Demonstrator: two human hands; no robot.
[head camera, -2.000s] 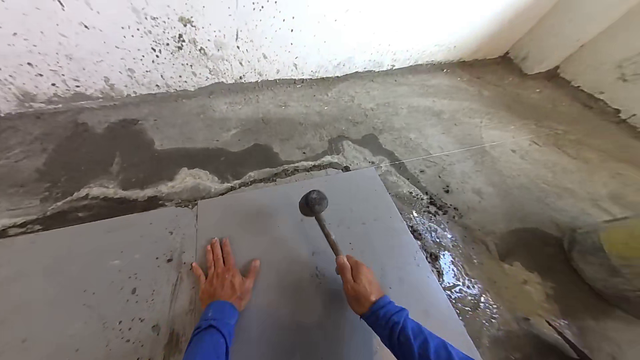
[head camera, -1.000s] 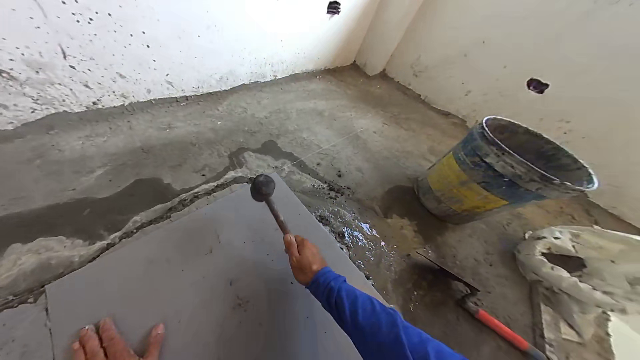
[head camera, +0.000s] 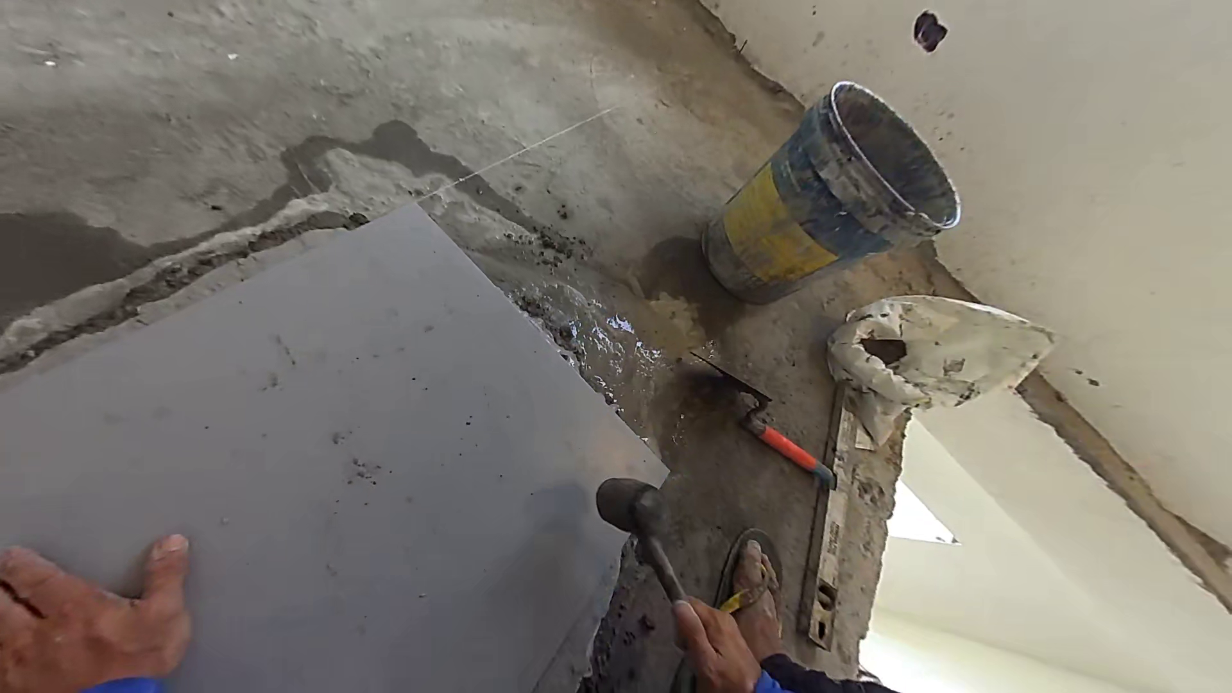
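A large grey floor tile (head camera: 385, 404) lies on mortar, its far corner by a taut string (head camera: 529, 147). My left hand (head camera: 91, 616) rests on the tile at lower left, thumb apart from the fingers, holding nothing. At the lower middle my right hand (head camera: 714, 647) grips the handle of a rubber mallet (head camera: 630, 505). The mallet's dark head is over the tile's right corner; whether it touches cannot be told. Wet mortar (head camera: 587, 332) runs along the tile's right edge.
A bucket (head camera: 818, 207) stands beyond the tile. A red-handled trowel (head camera: 791, 450) lies on the floor beside a spirit level (head camera: 830, 539), near a dirty white bag (head camera: 934, 356). A sandalled foot (head camera: 756, 582) is beside my right hand. Walls rise at the right.
My right hand has brought the mallet from near the tile's far corner to its right corner. My left hand stays on the tile. The view has swung right, bringing in the bucket, trowel and bag.
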